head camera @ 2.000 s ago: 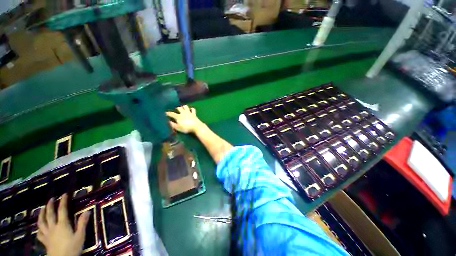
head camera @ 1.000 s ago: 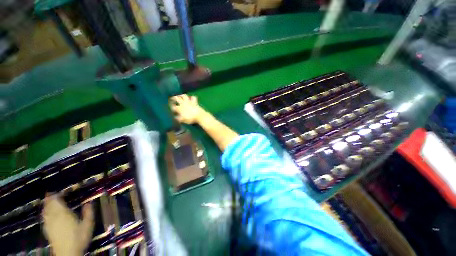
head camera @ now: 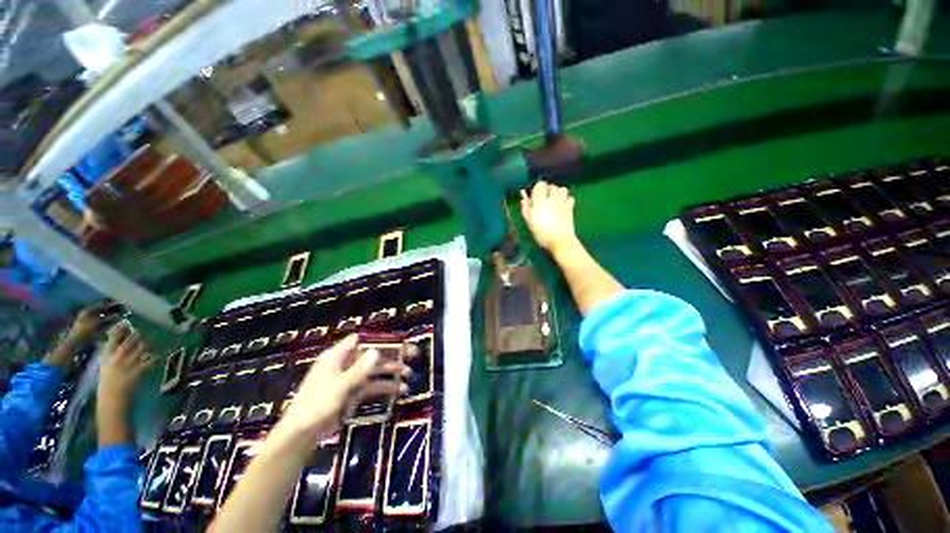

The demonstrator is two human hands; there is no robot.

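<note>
My left hand (head camera: 331,387) is over the left tray (head camera: 455,416), its fingers around a phone unit (head camera: 377,373) with a reddish edge. My right hand (head camera: 549,216) is raised beside the green head of the hand press (head camera: 477,193); its fingers are partly bent, and whether they grip a part of the press cannot be told. The brownish press fixture (head camera: 521,323) lies under the head with a dark rectangle on top. Tweezers (head camera: 571,417) lie on the bench in front of the press.
The right tray (head camera: 813,312) stands right of the press, full of phone units. Several gold-edged frames, one of them here (head camera: 391,245), lie behind the left tray. Another person's hands (head camera: 123,359) are at the far left. A blue post (head camera: 547,73) stands behind the press.
The view has swung left, showing more of the left tray and the other person. My left hand was open over the tray and now has a phone unit. My right hand stays by the press.
</note>
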